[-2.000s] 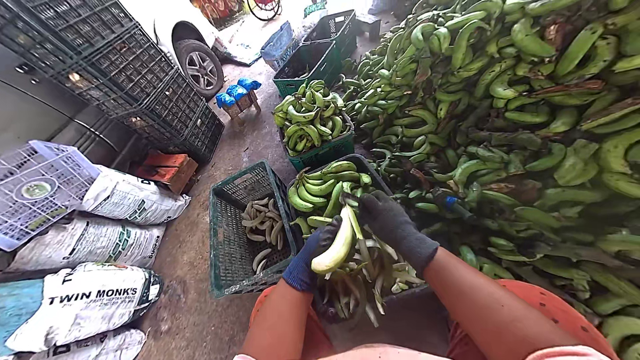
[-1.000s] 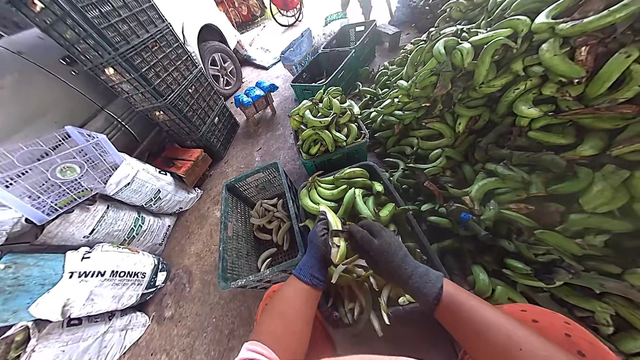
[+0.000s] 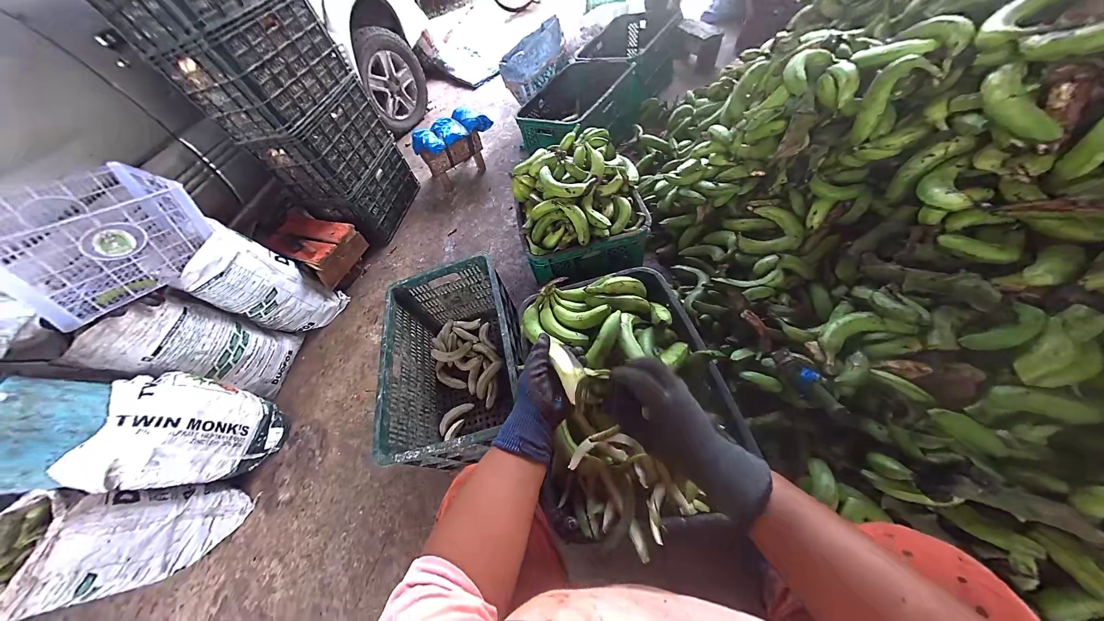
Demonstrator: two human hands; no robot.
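Note:
My left hand (image 3: 541, 392), in a dark blue knitted glove, grips a partly peeled green plantain (image 3: 567, 369). My right hand (image 3: 651, 405), in a dark grey glove, is just right of the fruit with its fingers bent; whether it holds a tool or a strip of peel is hidden. Both hands are over a dark crate (image 3: 733, 405) that bears unpeeled green plantains (image 3: 576, 315) at its far end and loose peel strips (image 3: 617, 457) nearer me. Left of it, a green plastic crate (image 3: 388, 371) holds several peeled plantains (image 3: 470, 358).
A heaped crate of green plantains (image 3: 578, 198) stands beyond, with dark green crates (image 3: 595, 95) behind. A large plantain pile (image 3: 906, 216) fills the right. Stacked black crates (image 3: 319, 129), white printed sacks (image 3: 172, 431), a lilac crate (image 3: 112, 241) and a small stool (image 3: 453, 151) are left.
Two seconds ago the pale plantain lay lengthwise between both hands; now my left hand holds it more upright, and my right hand is beside it. The view has shifted somewhat.

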